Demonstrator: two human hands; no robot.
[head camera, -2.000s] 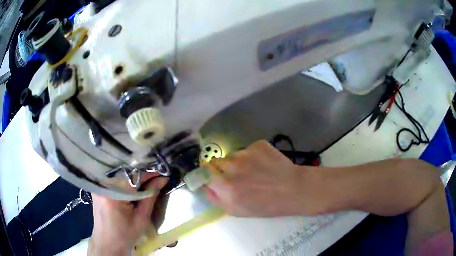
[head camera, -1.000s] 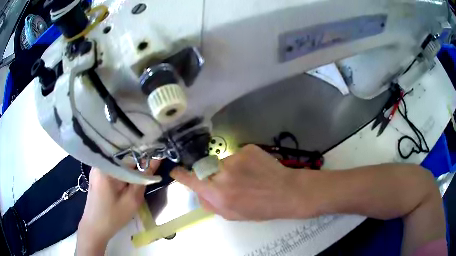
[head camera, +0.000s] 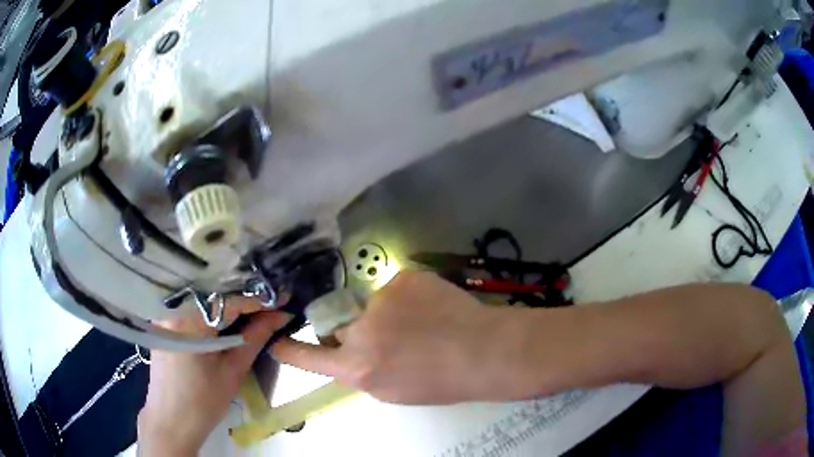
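Dark cloth (head camera: 87, 375) lies at the lower left, with a straight silver zipper (head camera: 103, 393) and a pull ring. More dark cloth shows between my fingers by the needle area. My left hand (head camera: 201, 370) is partly behind the machine's curved pale bar, its fingertips closed on this cloth. My right hand (head camera: 415, 339) lies on the bed beside the off-white knob (head camera: 332, 312), its index finger stretched left towards the cloth and my left fingertips. Whether it holds anything is hidden. The needle and presser foot are hidden behind dark machine parts (head camera: 308, 272).
The white machine arm (head camera: 357, 107) spans the top, with a cream tension dial (head camera: 208, 217). Red-handled snips (head camera: 509, 286) lie behind my right wrist. Other snips (head camera: 692, 183) with looped cord lie far right. Yellow tape (head camera: 290, 418) edges the bed; a printed ruler (head camera: 500, 437) is in front.
The view has shifted, so the machine head sits further left and lower than a second ago. Both hands remain by the needle area. My right index finger is now closer to my left fingertips.
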